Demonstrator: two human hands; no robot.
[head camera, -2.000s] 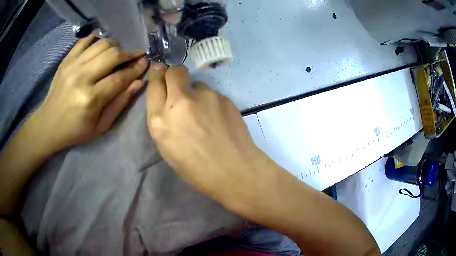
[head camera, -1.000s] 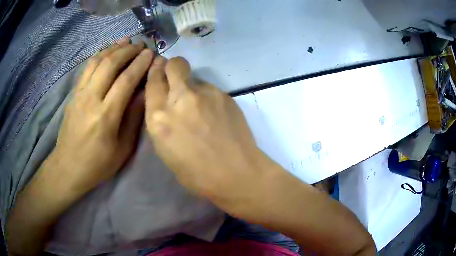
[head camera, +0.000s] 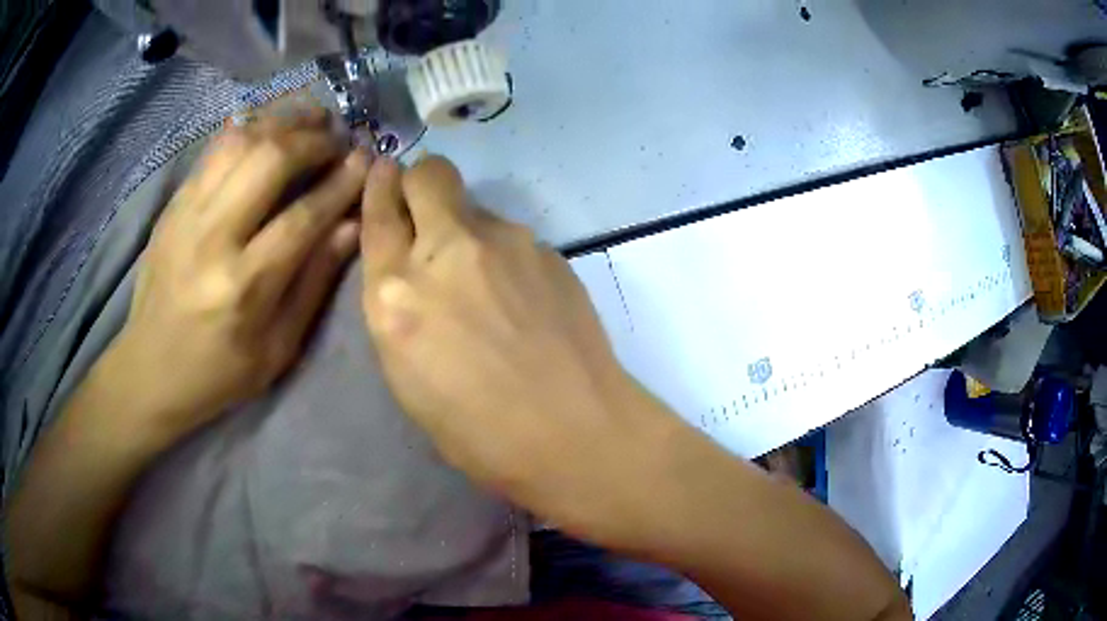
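Note:
The grey-brown garment piece (head camera: 328, 473) lies under both hands and hangs over the table's front edge. Finer striped fabric (head camera: 115, 158) lies beyond it at the upper left. My left hand (head camera: 237, 267) lies on the cloth, its fingers bent and its fingertips beside the presser foot (head camera: 352, 100). My right hand (head camera: 473, 328) pinches the cloth edge between thumb and fingers just in front of the foot. The two hands' fingertips nearly touch. The pinched edge itself is mostly hidden by the fingers.
The white ribbed roller (head camera: 459, 83) sits right of the foot, above the machine bed (head camera: 631, 134). A printed ruler scale (head camera: 838, 364) runs along the white table. A yellow-brown parts tray (head camera: 1046, 231) and a blue object (head camera: 1046, 409) are at the far right.
Compared with two seconds ago, the left hand lies flatter and lower on the cloth, and the cloth's lower edge has shifted. The right hand keeps its pinch by the foot. The view has shifted slightly.

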